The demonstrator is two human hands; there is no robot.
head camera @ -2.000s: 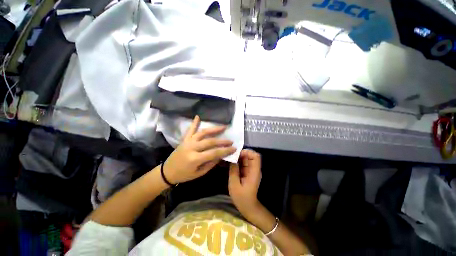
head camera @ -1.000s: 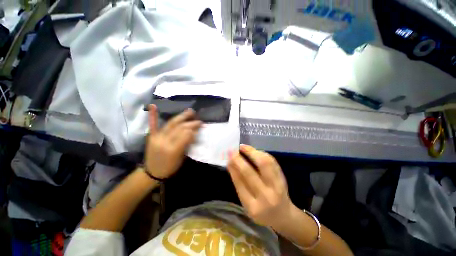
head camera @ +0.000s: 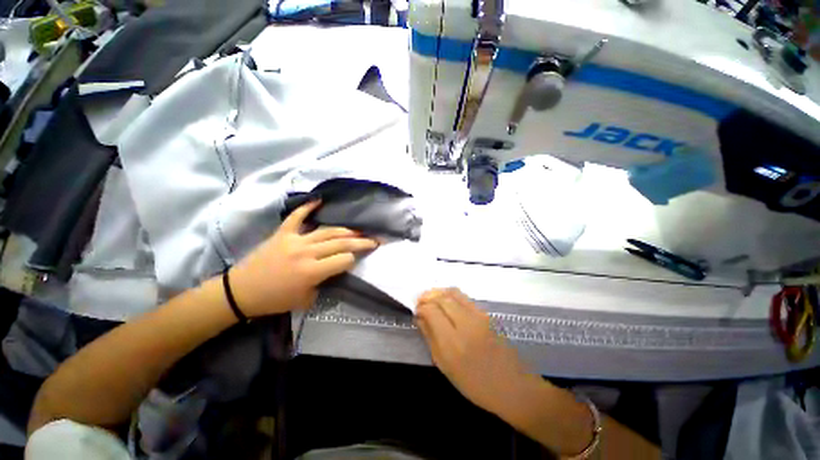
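Note:
A pale garment panel (head camera: pixel 184 162) lies spread left of the needle, with seams running down it. A dark grey piece (head camera: pixel 355 205) lies folded on its right part, a little in front of the presser foot (head camera: pixel 442 151). My left hand (head camera: pixel 301 263) rests on the fabric just below the dark piece, fingers spread, palm down. My right hand (head camera: pixel 448 322) pinches the near corner of the pale fabric at the table's ruled edge, fingertips together. The fabric under my left palm is hidden. The area by the needle is overexposed.
The white sewing machine head (head camera: pixel 647 99) stands at upper right. Right of the needle lie fanned pale pieces (head camera: pixel 550 211), black snips (head camera: pixel 665 260) and red and yellow scissors (head camera: pixel 793 322). Dark panels (head camera: pixel 58 193) are piled at far left. A ruler strip (head camera: pixel 575 332) runs along the front edge.
The view has shifted, showing more of the machine head. The dark piece now bulges and the near fabric edge slants. My left hand lies flatter, and both hands are over the table edge.

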